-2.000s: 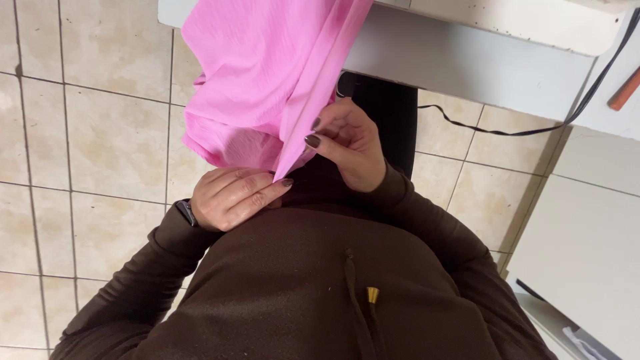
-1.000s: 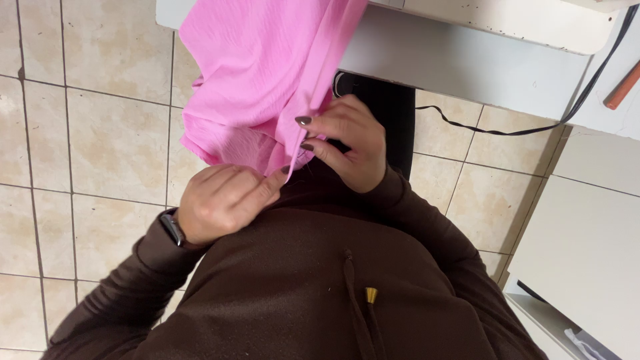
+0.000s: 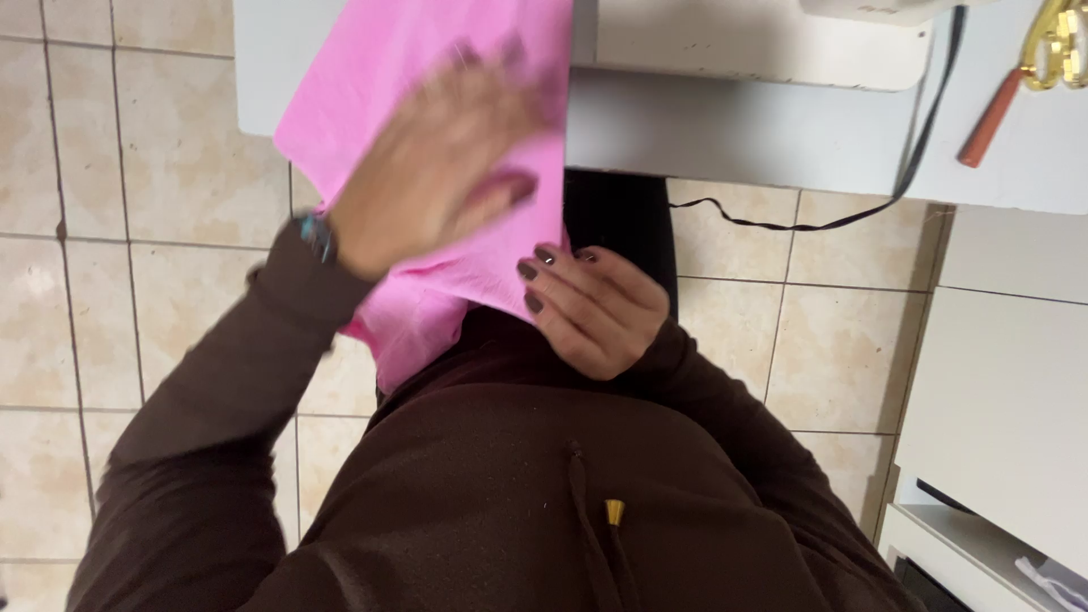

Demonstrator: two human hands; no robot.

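Note:
Pink fabric (image 3: 527, 221) lies over the edge of a white table and hangs down to my lap, its right edge straight. My left hand (image 3: 442, 161), blurred, is spread over the upper part of the fabric with its thumb apart; whether it presses on the cloth is not clear. At the lower right corner of the fabric, my right hand (image 3: 599, 310) pinches the edge between thumb and fingers. A looser, folded part of the cloth hangs below my left wrist.
The white base of a sewing machine (image 3: 748, 42) sits on the white table (image 3: 722, 127). A black cord (image 3: 914, 161) hangs off its edge. A tool with an orange-red handle (image 3: 990, 119) and gold-coloured scissors handles (image 3: 1058, 51) lie at the right. White drawers (image 3: 1003, 382) stand below.
My left hand has let go of the gathered lower edge and moved up over the fabric. The cloth, narrow and folded between my hands before, is now spread flatter.

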